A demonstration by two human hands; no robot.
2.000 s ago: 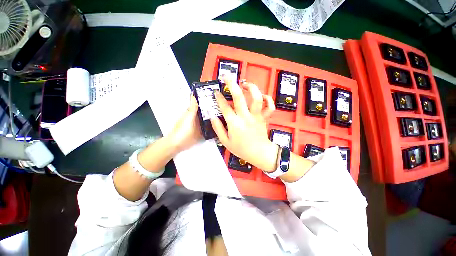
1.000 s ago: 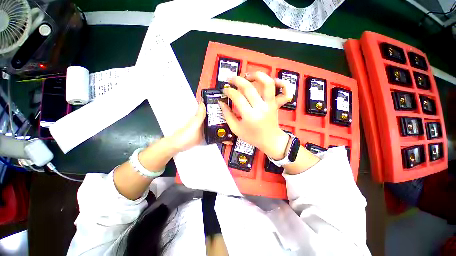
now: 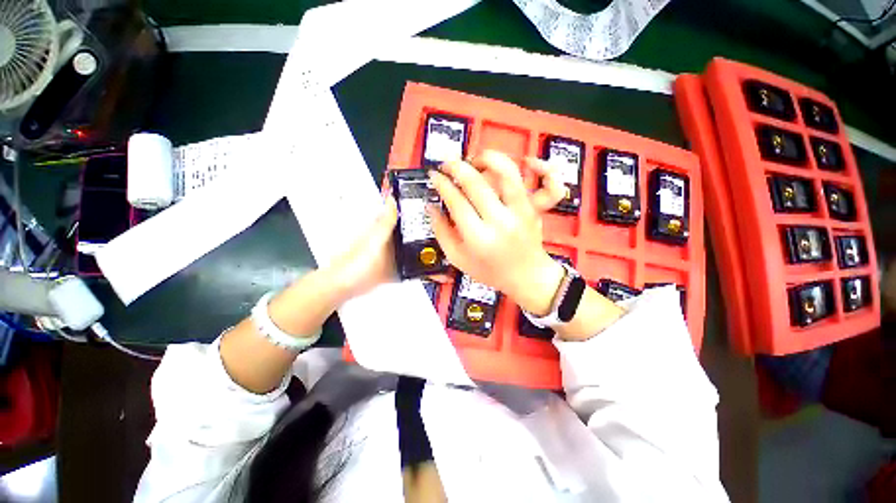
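My left hand holds a black unit with a white printed panel and a yellow-orange round mark, above the left side of the red foam tray. My right hand lies over the unit's right edge, its fingertips on the printed panel. Whether they hold a label cannot be seen. Other black units, such as one in the top row, sit in tray pockets. One top-row pocket shows bare red foam. The long white label strip drapes past the tray's left side and below my left hand.
Stacked red trays with black units stand at the right. At the left are a label roll, a phone, a white adapter with a cable and a fan. Another printed strip curls at the top.
The held unit, tilted two seconds ago, now stands more upright with its round mark showing. My right hand has shifted slightly up and right, its fingers still over the panel.
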